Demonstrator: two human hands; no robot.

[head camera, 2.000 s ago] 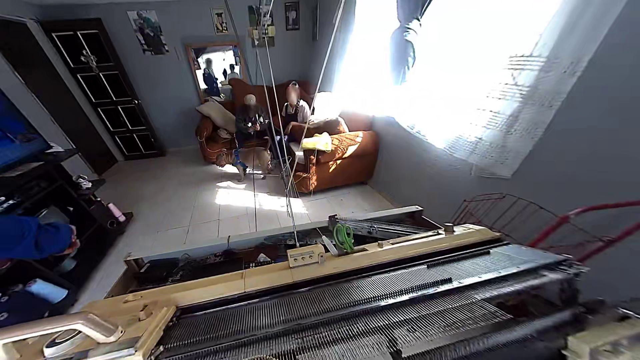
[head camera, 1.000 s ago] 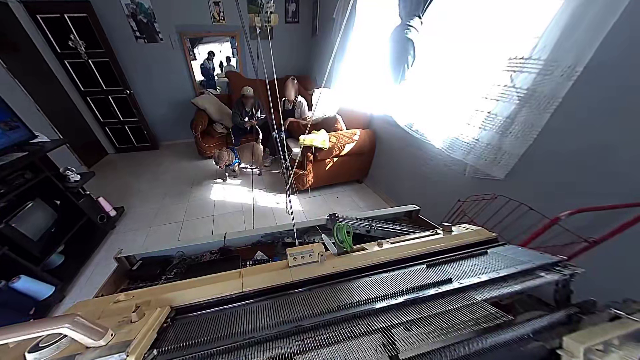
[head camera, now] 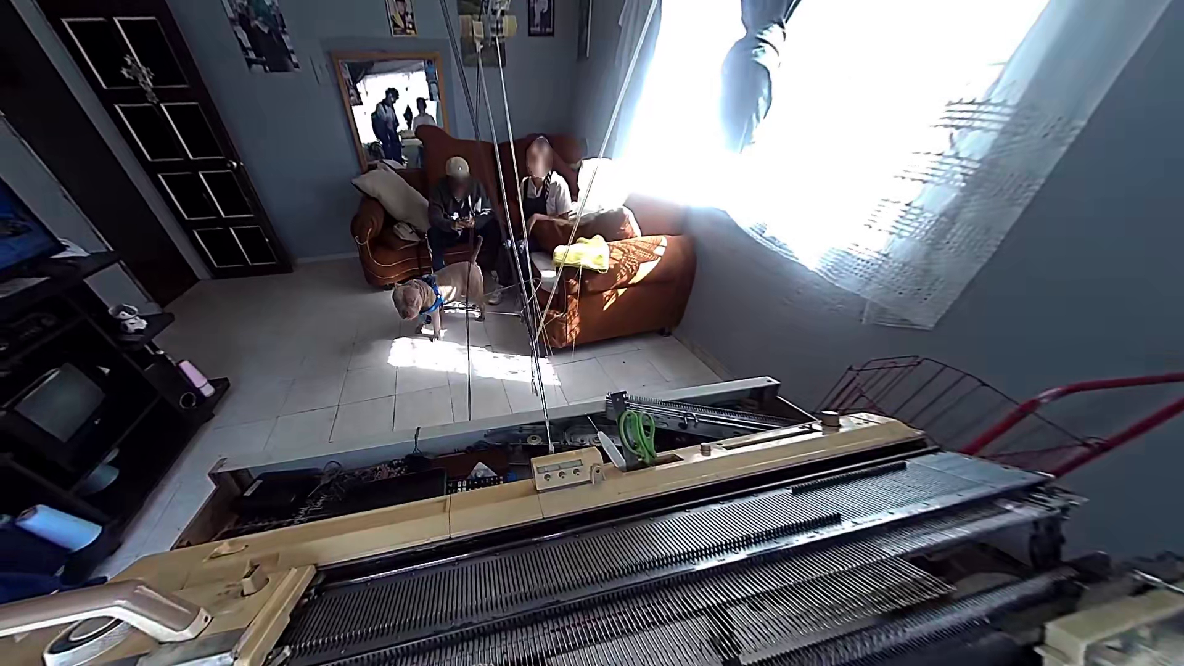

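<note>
Neither my left hand nor my right hand shows in the head view. Below me lies a knitting machine with a long needle bed (head camera: 573,546) of fine metal needles. The carriage handle (head camera: 111,606) stands at its left end. A cream row counter (head camera: 566,470) sits on the rear rail, with green-handled scissors (head camera: 638,435) behind it. Yarns rise from there to a tension mast (head camera: 488,26) at the top. A second cream carriage part (head camera: 1115,629) is at the lower right.
Two people sit on an orange sofa (head camera: 629,291), which has a yellow cloth (head camera: 583,253) on its arm. A dog in a blue harness (head camera: 444,289) stands on the tiled floor. A red wire cart (head camera: 943,407) is at the right, a black shelf unit (head camera: 55,370) at the left.
A blue sleeve and part of a hand at the left edge, seen two seconds ago, have gone out of view. The dog has moved out from beside the sofa and turned.
</note>
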